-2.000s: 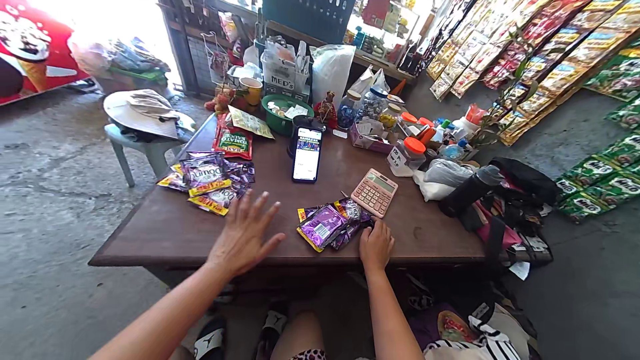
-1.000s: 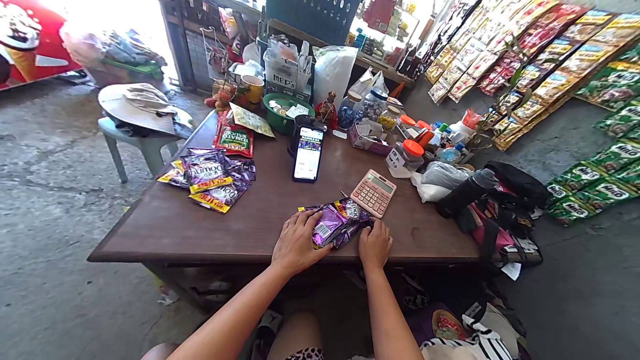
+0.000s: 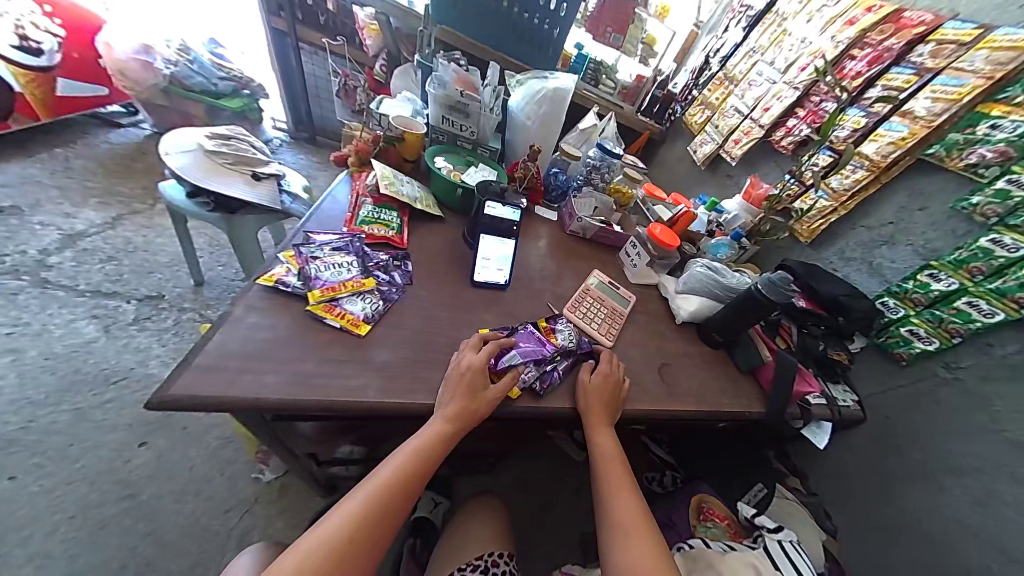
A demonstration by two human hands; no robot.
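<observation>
In the head view, a small heap of purple Downy sachets (image 3: pixel 544 352) lies near the front edge of a brown wooden table (image 3: pixel 384 376). My left hand (image 3: pixel 474 382) rests at the heap's left side, its fingers on a sachet; whether they grip it cannot be told. My right hand (image 3: pixel 602 390) touches the heap's right edge with bent fingers, and its hold is unclear. Just behind that hand lies a pink calculator (image 3: pixel 600 307). A second pile of purple sachets (image 3: pixel 340 276) is at the table's left. A lit phone (image 3: pixel 496 244) leans upright at the middle.
A red tomato sauce pouch (image 3: pixel 378 216) and a green basin (image 3: pixel 456 188) stand toward the back. Lidded jars (image 3: pixel 650 252), a black bottle (image 3: pixel 748 308) and bags crowd the right side. Beside the table's left end, a stool (image 3: pixel 232 224) bears a hat. Sachet strips (image 3: pixel 952 296) hang on the right wall.
My left hand has moved right from over the bare table between the two sachet piles to the front heap. My right hand has stayed beside that heap.
</observation>
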